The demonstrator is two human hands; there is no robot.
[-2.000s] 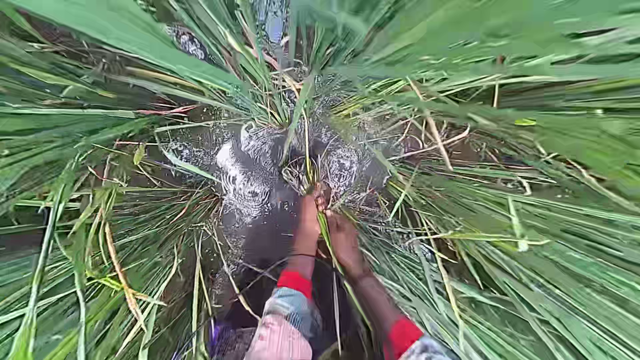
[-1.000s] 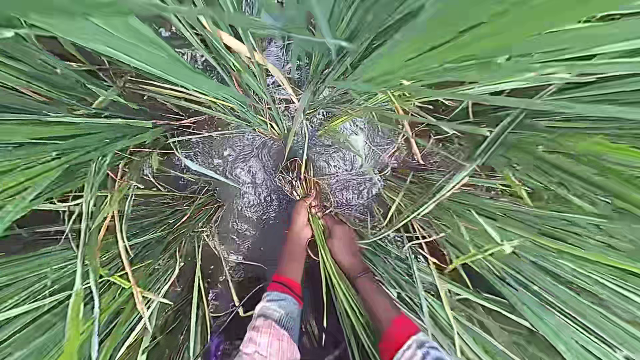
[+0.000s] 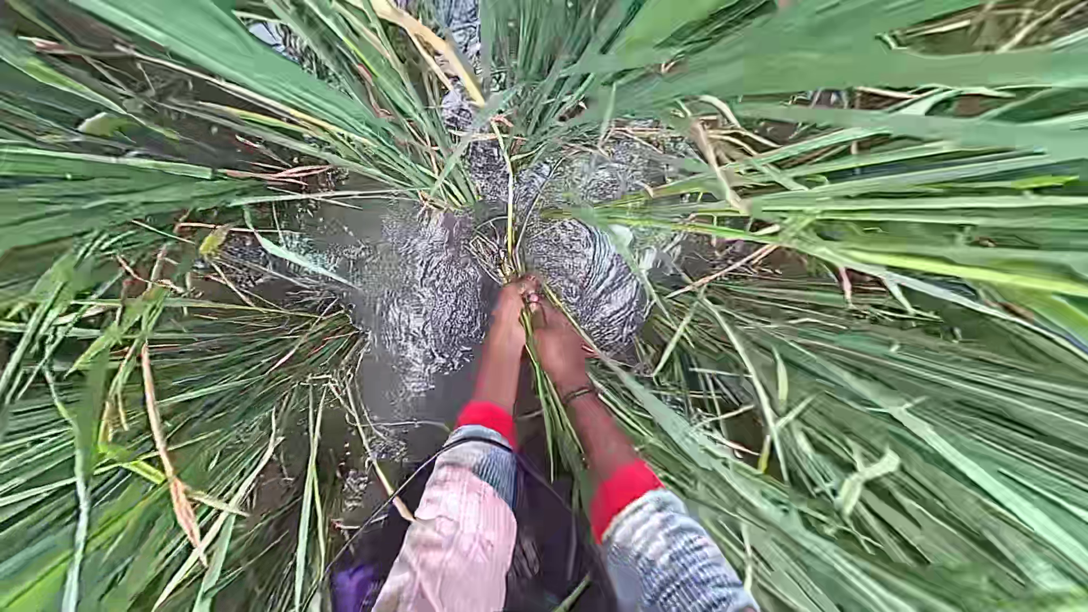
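Observation:
Side by side at the centre, both of my hands grip a bundle of long green grass-like stalks [image 3: 548, 408]. My left hand [image 3: 510, 310] is closed around the bundle near its upper end, above the rippled water [image 3: 425, 297]. Touching it on the right, my right hand [image 3: 557, 340] is closed on the same bundle, with a thin dark band at its wrist. Roots or thin stems [image 3: 493, 251] stick out just beyond the fingers. The leaves trail back between my forearms. My fingertips are partly hidden.
Dense clumps of long green leaves stand at the left [image 3: 187, 382] and right [image 3: 892, 391], with another clump [image 3: 408, 136] ahead. Dry brown blades [image 3: 166, 450] lie among them. Muddy water surrounds the stems. A dark thin cord or stem [image 3: 408, 476] crosses near my left sleeve.
The hands stay together at the bundle. Fewer leaves show between the forearms than one second ago. Ripples on the water have changed shape.

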